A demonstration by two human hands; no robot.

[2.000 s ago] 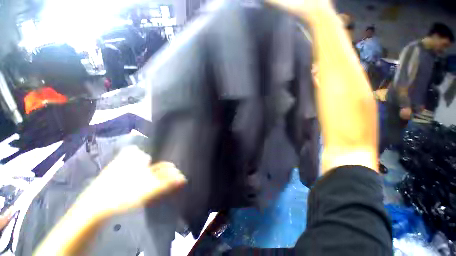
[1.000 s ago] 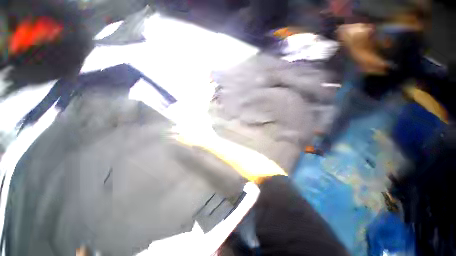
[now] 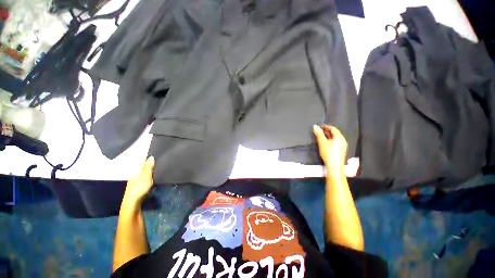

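Observation:
A dark grey suit jacket (image 3: 190, 98) lies front up on the white-topped table, its hem towards me and its front buttons fastened. My left hand (image 3: 143, 176) is at the jacket's lower left hem corner, with the edge between thumb and fingers. My right hand (image 3: 332, 145) is at the lower right side of the jacket, fingers curled in around a small dark reddish thing (image 3: 327, 131), which looks like thread snips. Whether it also pinches cloth cannot be told.
Another dark jacket (image 3: 423, 108) with a hanger hook lies at right. Tangled black hangers (image 3: 59, 62) lie at left, beside a pale bottle-like spray gun (image 3: 24, 122) with a dark cord. Dark garments (image 3: 81, 198) hang from hooks at the near table edge (image 3: 108, 171). The floor (image 3: 179, 217) is blue.
The grey jacket held up in the air earlier is gone from that place; a jacket now lies flat before me. The view has turned down to the table, and both hands are low at the hem.

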